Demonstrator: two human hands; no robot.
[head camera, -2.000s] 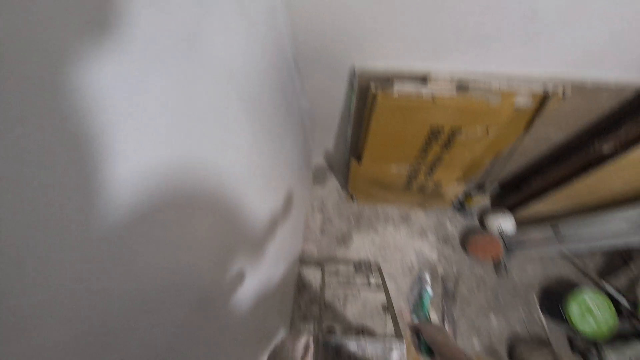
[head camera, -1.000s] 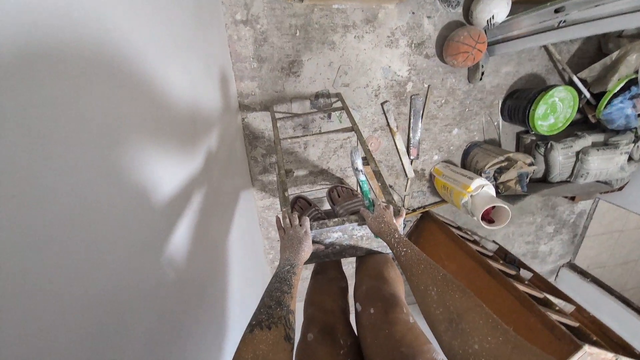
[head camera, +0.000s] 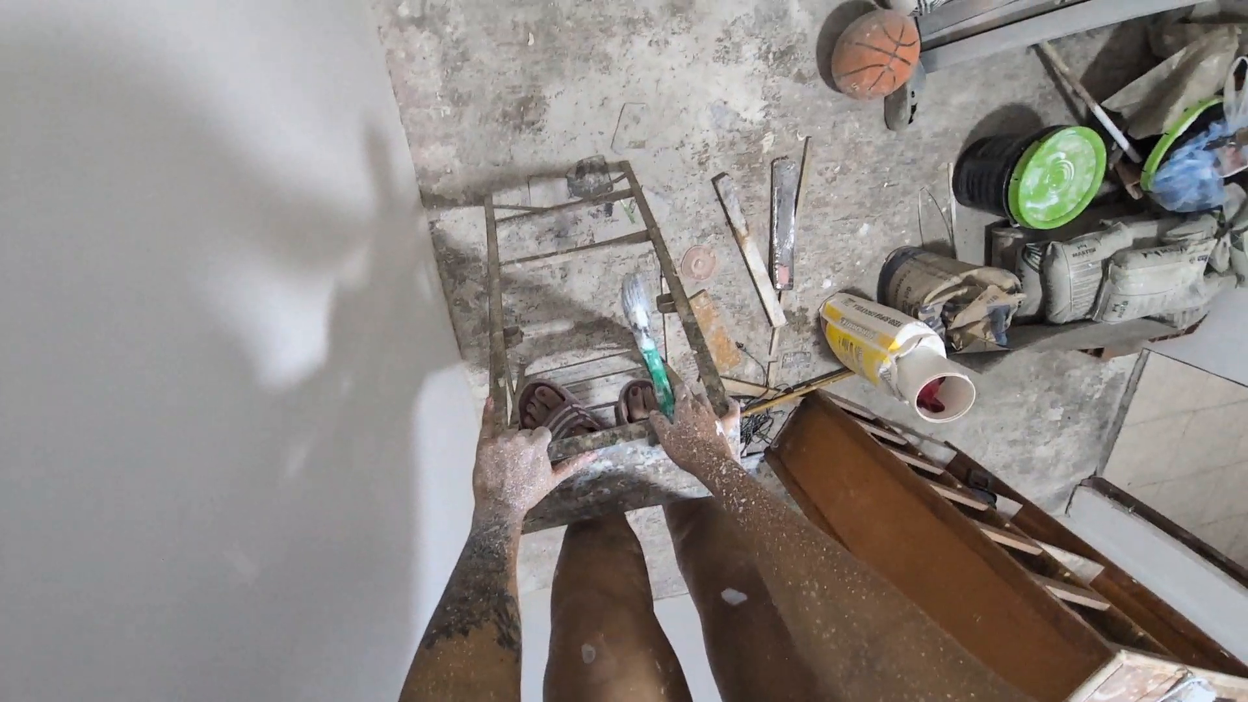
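Note:
A paint-flecked stepladder stands below me beside the wall, its top step smeared with paint. My left hand grips the ladder's left side at the top, thumb laid along the step's edge, fingers partly hidden. At the right side of the top, my right hand holds the green handle of a paintbrush and rests against the ladder. The brush's whitish bristles point away from me. My feet in striped sandals are on a lower step, partly covered by the top.
A pale wall runs along the left. Right of the ladder lie wooden strips, a yellow-white bag around a white tube and a brown wooden cabinet. Farther off are a basketball, a green-lidded bucket and filled bags.
The view has swung down from the wall corner and leaning yellow board to the ladder and my legs. Over the last second both hands have stayed at the ladder's top.

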